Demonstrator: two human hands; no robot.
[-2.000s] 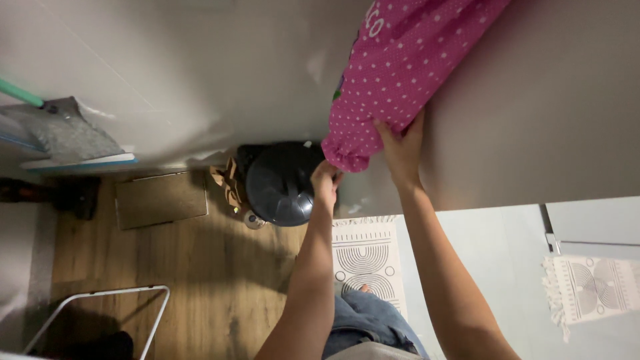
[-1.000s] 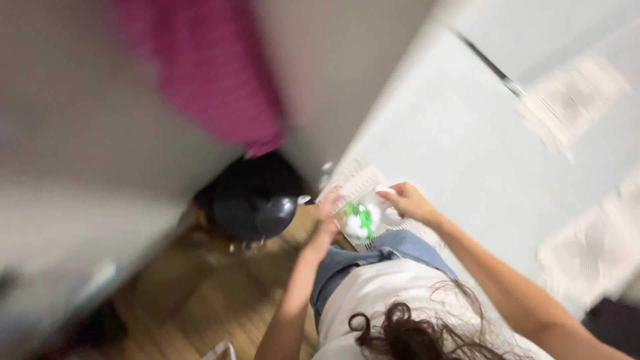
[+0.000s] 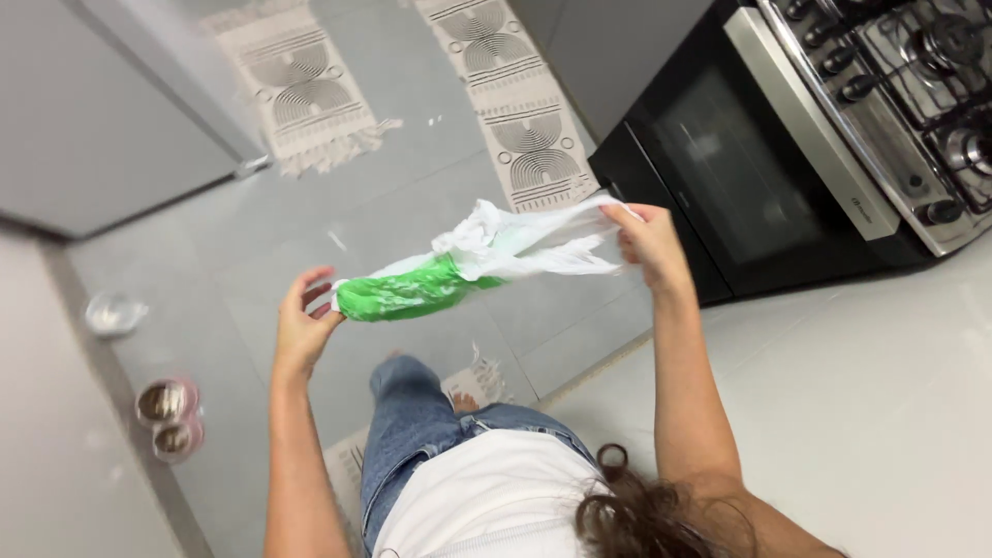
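A white and green plastic bag (image 3: 411,291) is stretched between my two hands, above the tiled floor and in front of my body. My left hand (image 3: 306,318) pinches its bunched green end between thumb and fingers, the other fingers spread. At the other side my right hand (image 3: 647,240) grips the thin white end, which hangs loose and crumpled. Whether anything is inside the bag cannot be told.
A black stove (image 3: 744,163) with an oven stands at the right. Patterned fringed rugs (image 3: 535,139) lie on the grey floor. At the left are a pink double pet bowl (image 3: 169,415) and a clear bowl (image 3: 115,314).
My hands were on a pink dotted fabric thing two seconds ago; they have let it go and now hold the plastic bag, spread wider apart than one second ago. The view has swung to the stove.
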